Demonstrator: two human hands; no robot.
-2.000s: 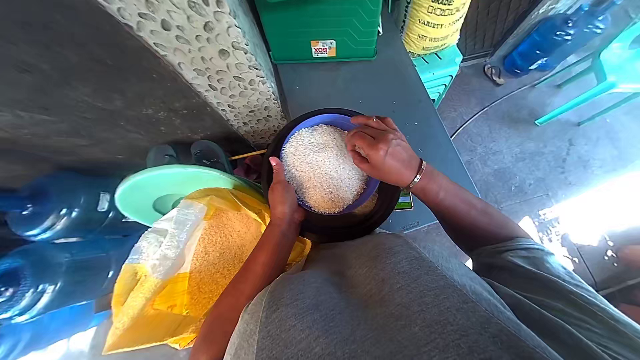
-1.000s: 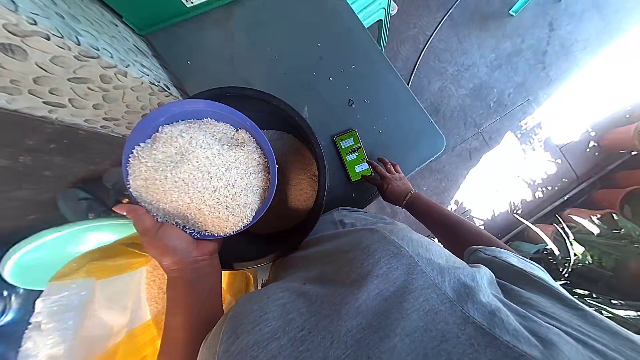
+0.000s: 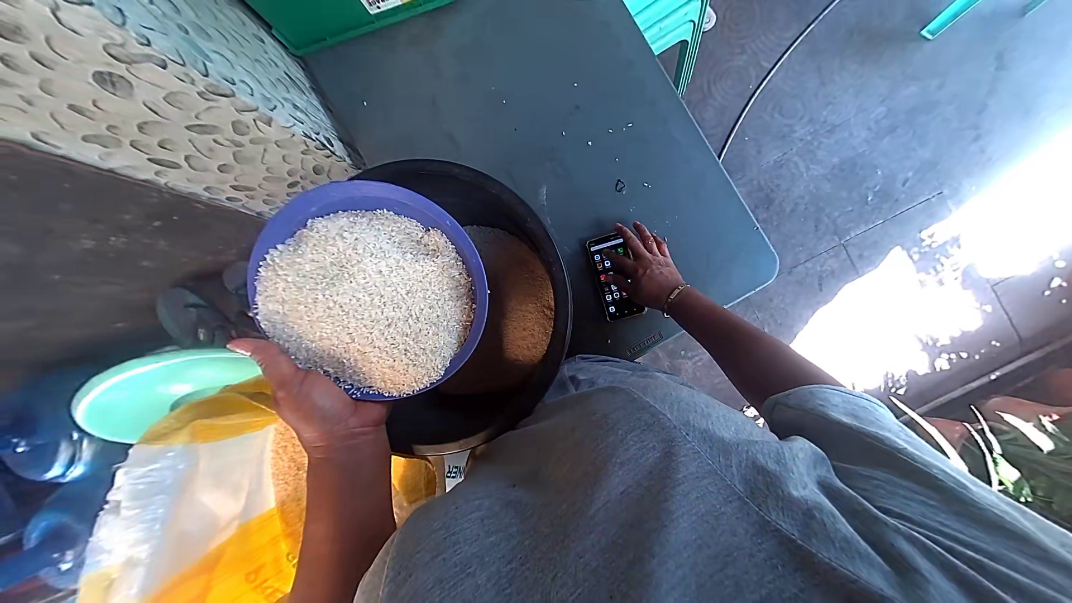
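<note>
My left hand [image 3: 322,406] holds a blue-purple plastic bowl [image 3: 477,289] by its near left rim. White rice grains [image 3: 360,297] fill the bowl, which is held over the left part of a wide black basin [image 3: 557,314]. Brownish fine matter [image 3: 526,314] lies in the bottom of the basin. My right hand [image 3: 645,272] rests with spread fingers on the screen of a smartphone [image 3: 617,293], which lies flat on the grey table [image 3: 469,96] right of the basin. The screen shows a grid of icons.
An open yellow and white sack [image 3: 209,494] of grain stands at lower left, beside a pale green basin [image 3: 159,398]. A green crate [image 3: 335,21] sits at the table's far left by a pebbled wall [image 3: 159,109]. A green plastic stool [image 3: 670,29] stands beyond the table, near a cable [image 3: 766,79].
Two seconds ago my right hand was in the rice; it then moved right to the phone. My left hand shifted the bowl left over the basin. The phone's green screen changed to an icon grid.
</note>
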